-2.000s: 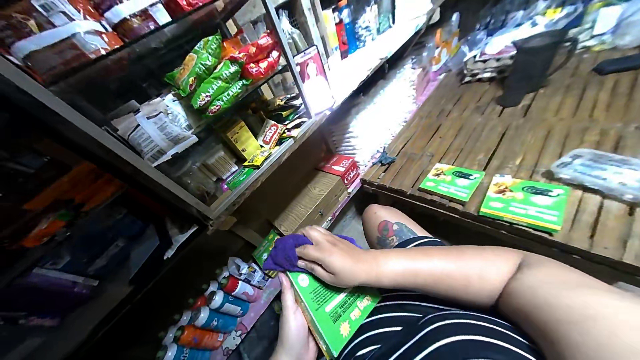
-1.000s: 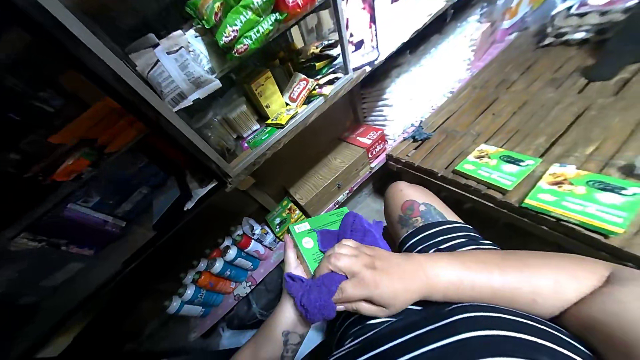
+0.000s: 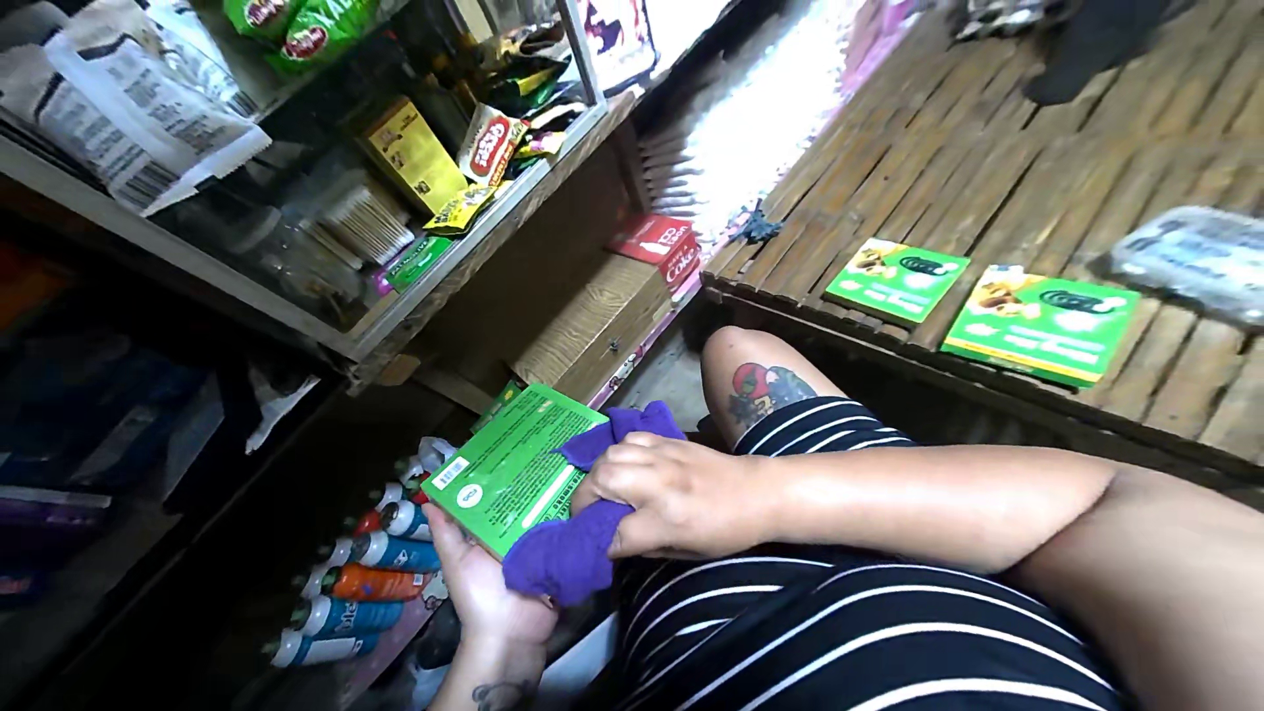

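My left hand (image 3: 489,583) supports a flat green cardboard box (image 3: 513,474) from below, its printed back face turned up, with small text and a barcode. A bunched purple cloth (image 3: 568,558) is gripped in my right hand (image 3: 681,494) and lies against the right part of that box. Two similar green boxes lie on the bamboo-slat table at the right, a smaller one (image 3: 897,280) and a larger one (image 3: 1042,324) beside it.
A glass-fronted case (image 3: 296,326) with snack packs stands at upper left. Several bottles (image 3: 380,583) are below it. A wood-grain box (image 3: 592,321) and red Coke box (image 3: 660,247) sit ahead. The bamboo table (image 3: 948,168) holds a clear plastic package (image 3: 1195,259).
The held box shows its text-covered back, where the first frame showed another green face with a large yellow-white print. The purple cloth has moved from its far end to its right side.
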